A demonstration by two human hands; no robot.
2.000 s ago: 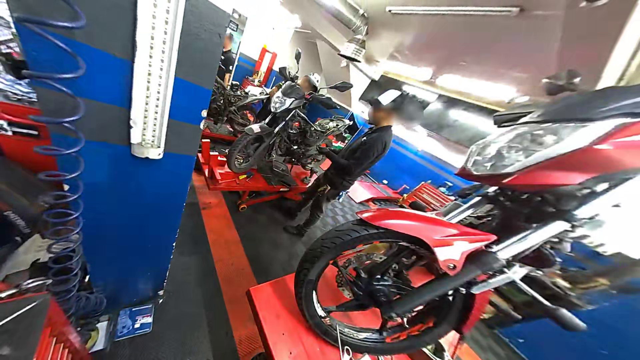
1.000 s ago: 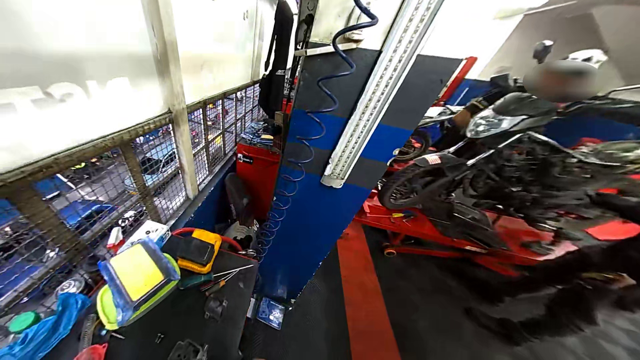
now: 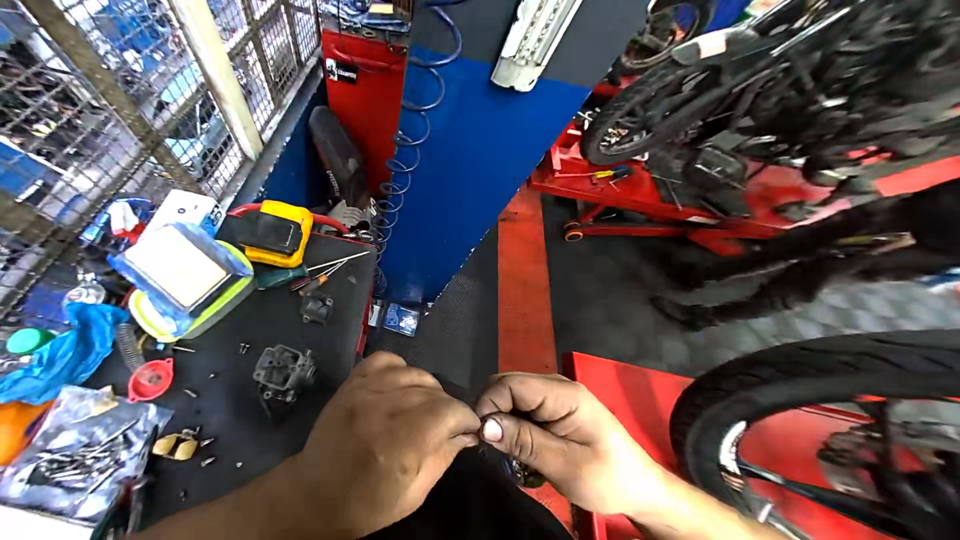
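Note:
My left hand (image 3: 394, 431) and my right hand (image 3: 559, 442) meet fingertip to fingertip near the lower middle of the view. Thumbs and index fingers are pinched together; whatever small thing may lie between them is hidden. To the left of my left hand, a carburetor body (image 3: 283, 373) lies on the dark workbench (image 3: 225, 442). Behind it sits a small dark carburetor part (image 3: 316, 307). A pair of yellowish carburetor floats (image 3: 175, 445), a red funnel-like part (image 3: 151, 379) and loose small screws (image 3: 208, 461) lie farther left. A plastic bag of screws (image 3: 82, 457) is at the bench's left.
Screwdrivers (image 3: 322, 279), a yellow-and-black case (image 3: 279, 234) and a green-rimmed container (image 3: 191, 281) occupy the bench's back. A motorcycle wheel (image 3: 720, 375) on a red lift (image 3: 622, 382) is at right. Beyond, a person's legs (image 3: 787, 262) stand beside another motorcycle (image 3: 750, 97).
Both my hands have come into view, fingertips together. The view has swung left and down from the motorcycles to the bench.

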